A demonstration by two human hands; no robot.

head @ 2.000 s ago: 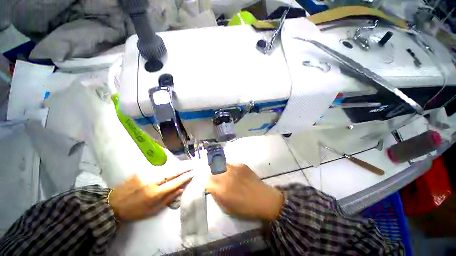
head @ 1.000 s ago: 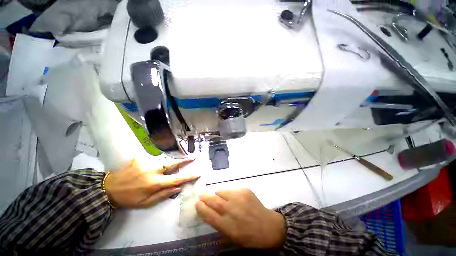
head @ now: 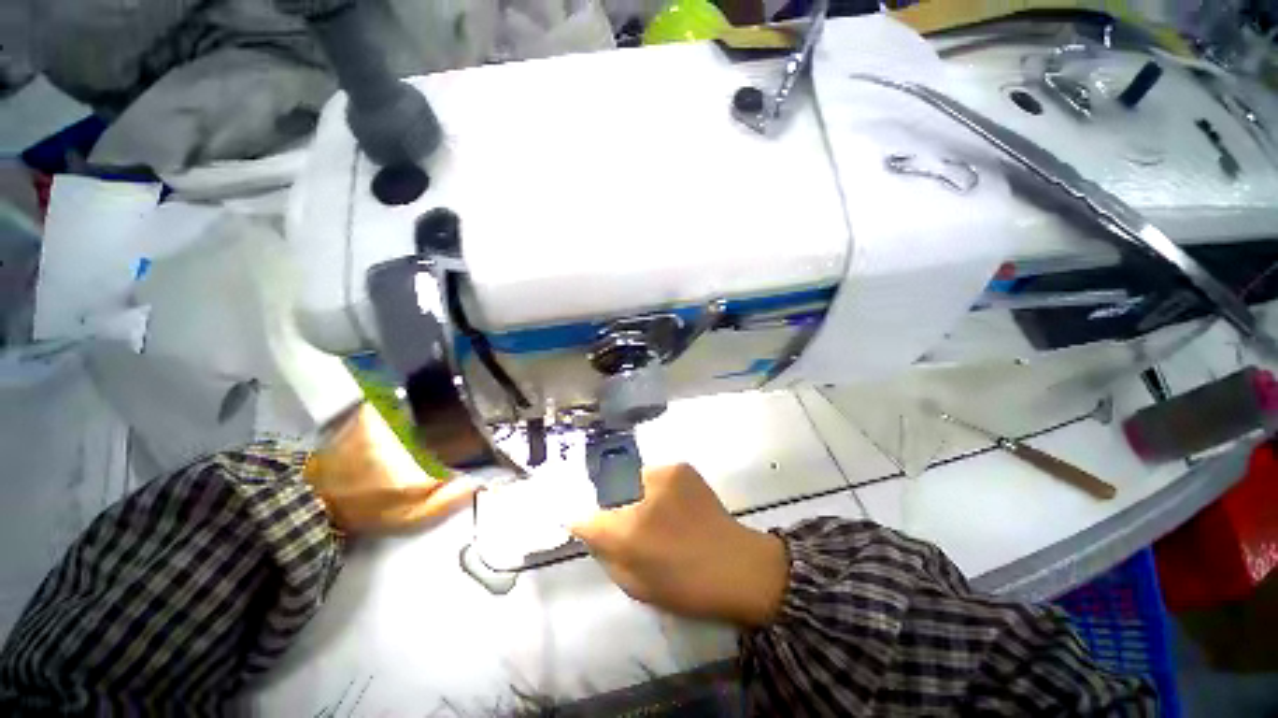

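A small light grey fabric piece (head: 530, 513), washed out by the lamp, lies at the needle area (head: 540, 438) of the white lockstitch machine (head: 617, 183). My right hand (head: 687, 544) rests beside the grey-blue attachment (head: 615, 469), its fingertips at the right edge of the fabric. Whether they pinch it is hidden. My left hand (head: 379, 477) lies to the left of the needle, fingertips reaching toward the fabric's left edge, beside the pale cloth. Its grip cannot be told. The green lamp (head: 400, 425) is partly covered by my left hand and the machine.
Long tweezers (head: 1072, 190) lie on the machine head. A brown-handled tool (head: 1061, 467) and a grey-brown spool (head: 1201, 415) are at the right. Cloth and white sheets (head: 95, 267) are piled at the left. A blue crate (head: 1121, 624) is below the table edge.
My right hand has moved up and forward to beside the attachment. My left hand has shifted slightly left and up. The fabric lies nearer the needle than before. The camera view has shifted.
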